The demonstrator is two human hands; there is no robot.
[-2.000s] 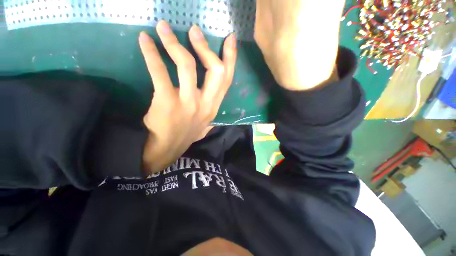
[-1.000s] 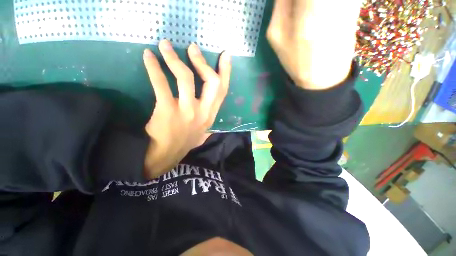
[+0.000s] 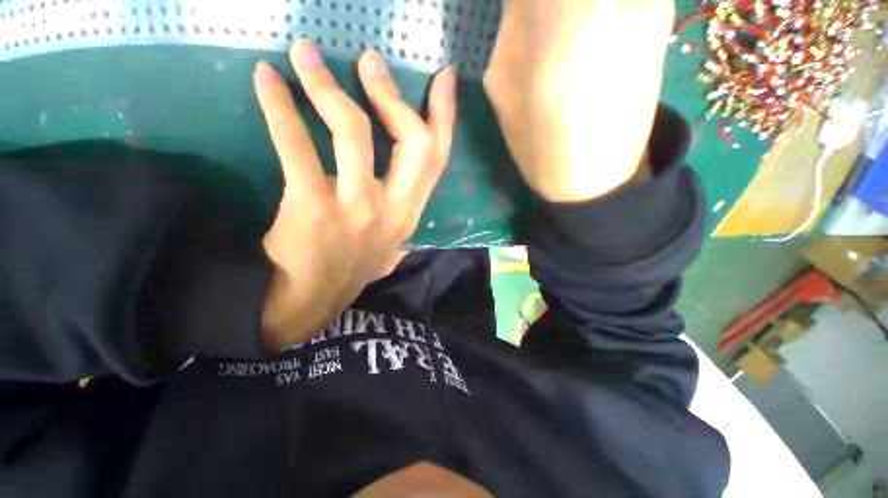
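Observation:
The white strip with rows of small dark dots (image 3: 195, 21) lies flat on the green mat (image 3: 185, 97) and is cut off by the top edge. My left hand (image 3: 355, 165), bare, rests with fingers spread; its fingertips are at the strip's near edge. It holds nothing. My right hand (image 3: 579, 88), bare and overexposed, is beside the strip's right end. Its fingers are cut off by the top edge, so what they hold is hidden. The pile of wired components (image 3: 779, 63), red, gold and white, lies right of my right hand.
A white cable with a plug (image 3: 818, 175) lies on the wooden bench top (image 3: 764, 204) at the right. A blue object (image 3: 873, 190) is at the right edge. A red object (image 3: 798, 292) and cardboard pieces (image 3: 764, 352) are on the floor below.
The strip and bench sit higher in the picture than one second ago, as the view has shifted. My left hand stays spread at the strip's near edge. My right hand remains by the strip's right end.

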